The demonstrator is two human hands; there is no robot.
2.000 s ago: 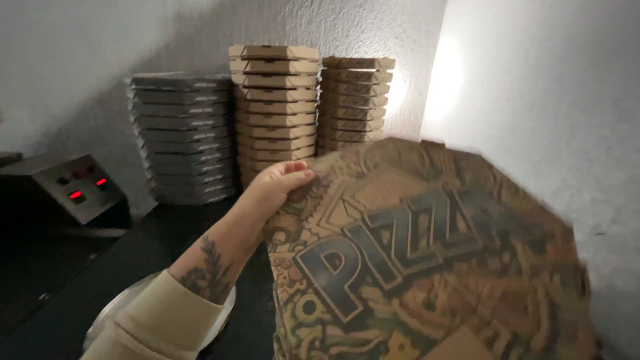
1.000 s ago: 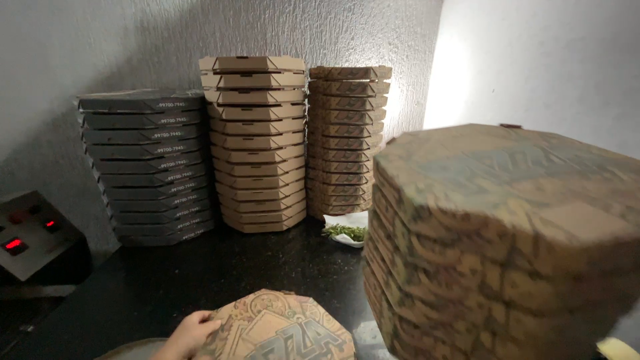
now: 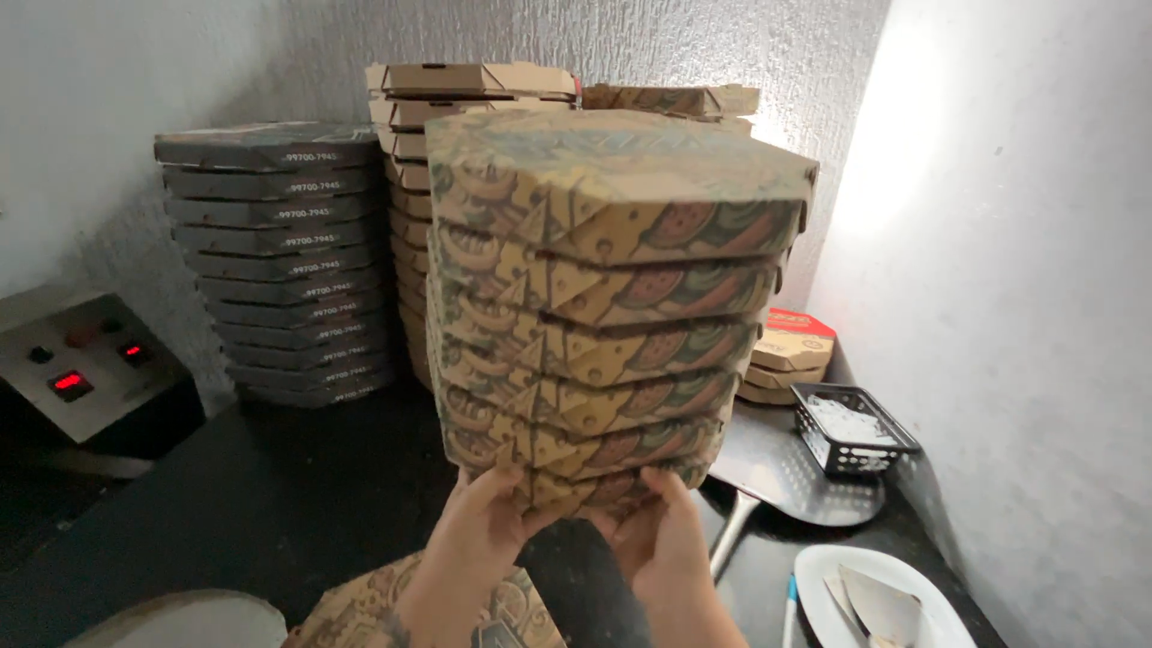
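A stack of several printed cardboard pizza boxes (image 3: 594,333) is held up in front of me. My left hand (image 3: 490,522) grips its bottom left part, thumb on the lowest box's side and fingers beneath. At the bottom right, my right hand (image 3: 652,531) holds the same stack in a like way. Another printed pizza box (image 3: 360,603) lies on the black counter below, partly behind my left forearm. Behind the held stack rise a tall stack of plain brown pizza boxes (image 3: 472,81) and a stack of printed ones (image 3: 670,99), both largely hidden.
Dark pizza boxes (image 3: 288,270) are piled at the left, near a metal control box (image 3: 99,360) with red displays. At the right are red-topped boxes (image 3: 792,342), a black basket (image 3: 855,432), a perforated pizza peel (image 3: 792,477) and a white plate (image 3: 814,576) with servers. A round pale object (image 3: 180,621) sits lower left.
The stack of printed boxes has moved from the right to the middle, with both hands now under it. My left hand has left the single box on the counter, where it was one second ago.
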